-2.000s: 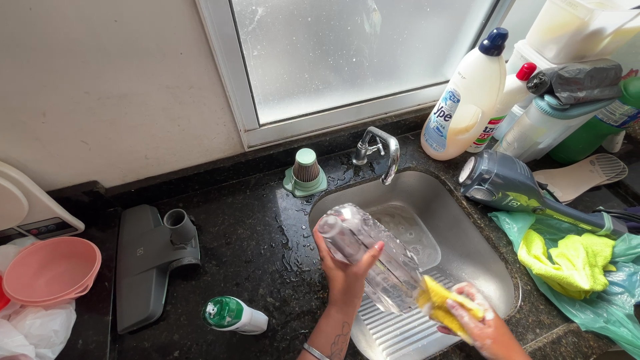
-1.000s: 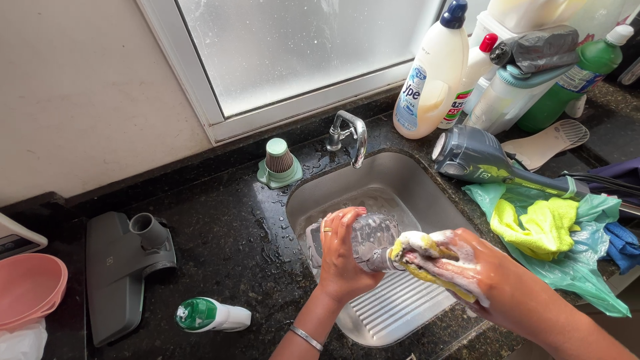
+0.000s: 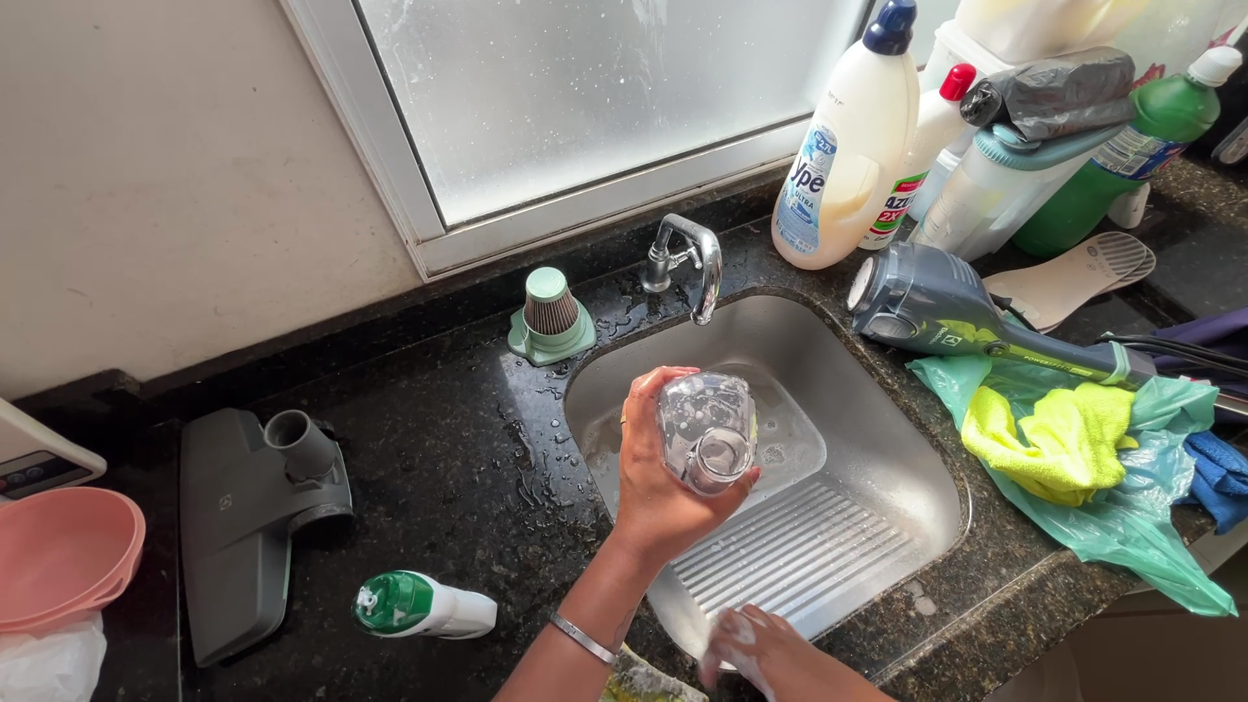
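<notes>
My left hand (image 3: 673, 478) grips a clear plastic vacuum cleaner dust container (image 3: 707, 424), wet with suds, its round opening facing me above the stainless steel sink (image 3: 624, 366). Soapy and blurred, my right hand (image 3: 756, 643) is low over the sink's near edge; whether it holds anything cannot be told. Part of a yellow sponge (image 3: 643, 678) shows at the bottom edge, between my forearms. Behind the container lies a translucent plastic tub (image 3: 804, 439) in the sink, under the chrome faucet (image 3: 687, 258). A pleated filter on a green base (image 3: 551, 317) stands left of the faucet.
A grey vacuum floor head (image 3: 234, 526), a detergent bottle (image 3: 429, 604) and a pink bowl (image 3: 68, 556) are at left. To the right are a handheld vacuum body (image 3: 936, 302), yellow cloth (image 3: 1053, 439), green plastic bag (image 3: 1141, 526) and large cleaning bottles (image 3: 848, 146).
My right hand has moved away from the clear container, down toward the near edge. The sponge has come away from the container, which my left hand has turned so its opening faces me.
</notes>
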